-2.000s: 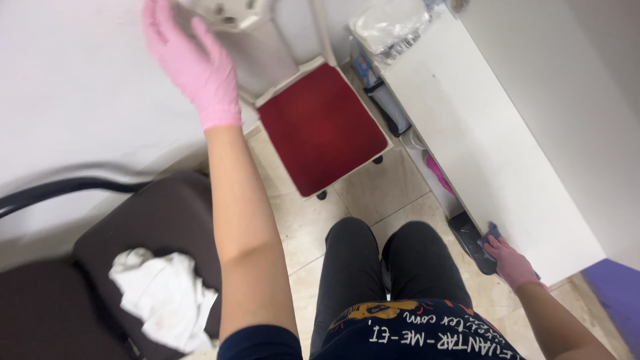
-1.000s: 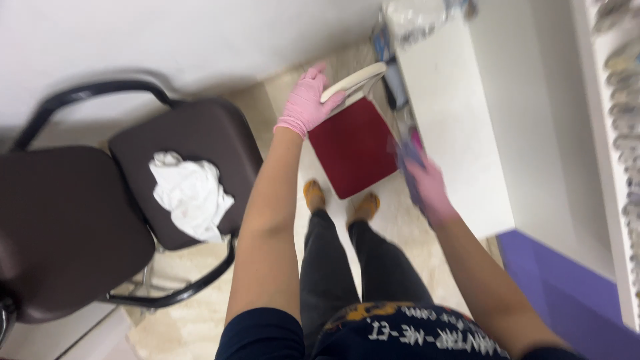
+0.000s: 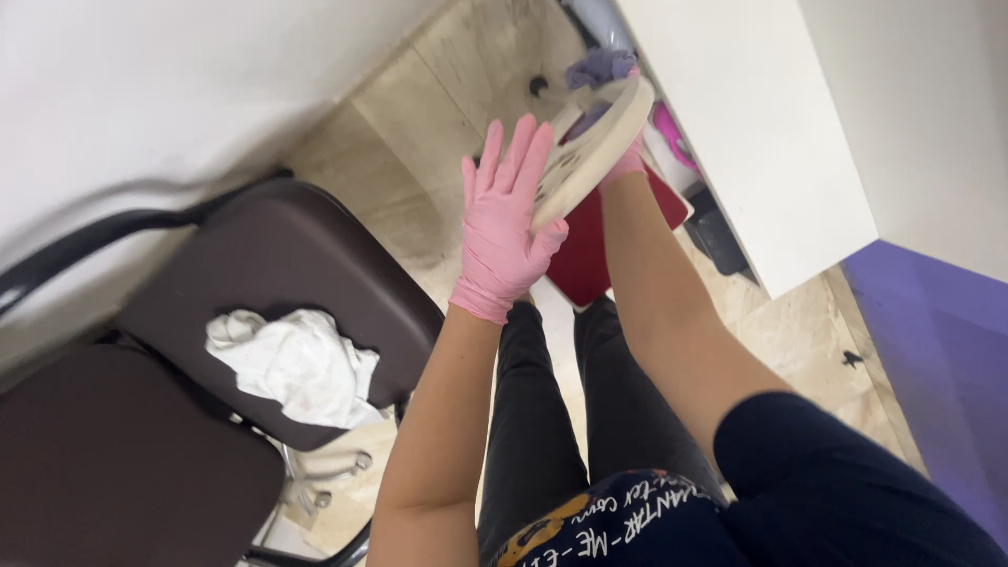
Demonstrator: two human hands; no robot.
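My left hand [image 3: 506, 224], in a pink glove, is spread with its palm near the left edge of a cream round lamp head or tray [image 3: 592, 157] with several dark openings; whether the hand touches it is unclear. My right hand [image 3: 628, 161], also in a pink glove, is mostly hidden behind that round part. A crumpled purple cloth [image 3: 600, 68] shows at its fingertips, with more purple visible through the opening, so the hand seems to hold it. Below both lies the red seat [image 3: 581, 252] of a stool or cart.
Two dark brown padded chairs [image 3: 291, 268] with black armrests stand at the left, a white cloth [image 3: 299, 366] on one. A white desk [image 3: 756, 142] is at the right, beside a pink item [image 3: 673, 138] and a black container [image 3: 715, 232]. A purple panel [image 3: 929, 354] stands lower right.
My right hand has moved from beside the white desk to behind the cream round part. My left hand, which was at that part's edge, is now spread beside it.
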